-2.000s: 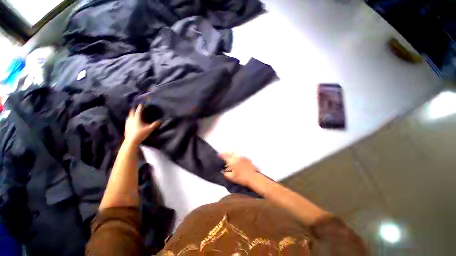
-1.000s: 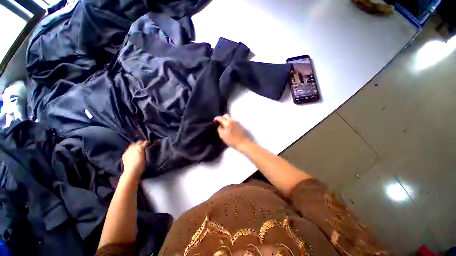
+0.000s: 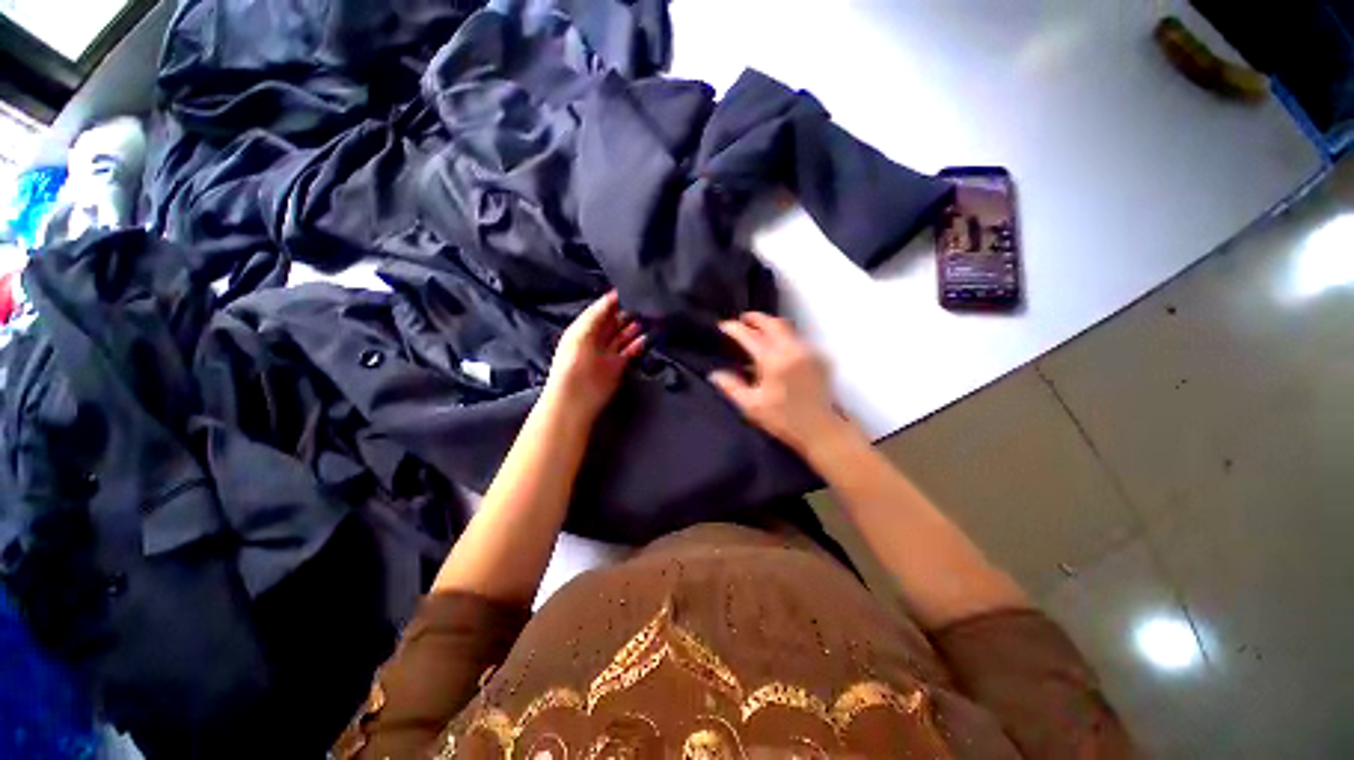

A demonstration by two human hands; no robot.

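A dark charcoal suit jacket (image 3: 691,460) lies bunched on the table in front of me, its lower part against my brown top. My left hand (image 3: 597,349) is at the jacket's middle, with its fingertips on a fold of the dark cloth. My right hand (image 3: 780,386) is just to the right, slightly blurred, thumb and fingers apart over the same cloth; whether it holds cloth or something small in the palm is hidden. A round dark button (image 3: 371,358) and a small white label (image 3: 475,371) show left of my hands. A sleeve (image 3: 861,186) reaches right to the phone.
More dark jackets (image 3: 149,520) are heaped at the left and the top. A lit smartphone (image 3: 979,238) lies at the right, touching or nearly touching the sleeve end. A banana (image 3: 1210,63) lies near the far right corner. Blue and white plastic (image 3: 97,178) is at the left edge.
The jacket has been shifted and turned, so a buttoned part now lies left of my hands and a broad panel lies near me. Both hands have moved closer together. The view has shifted slightly.
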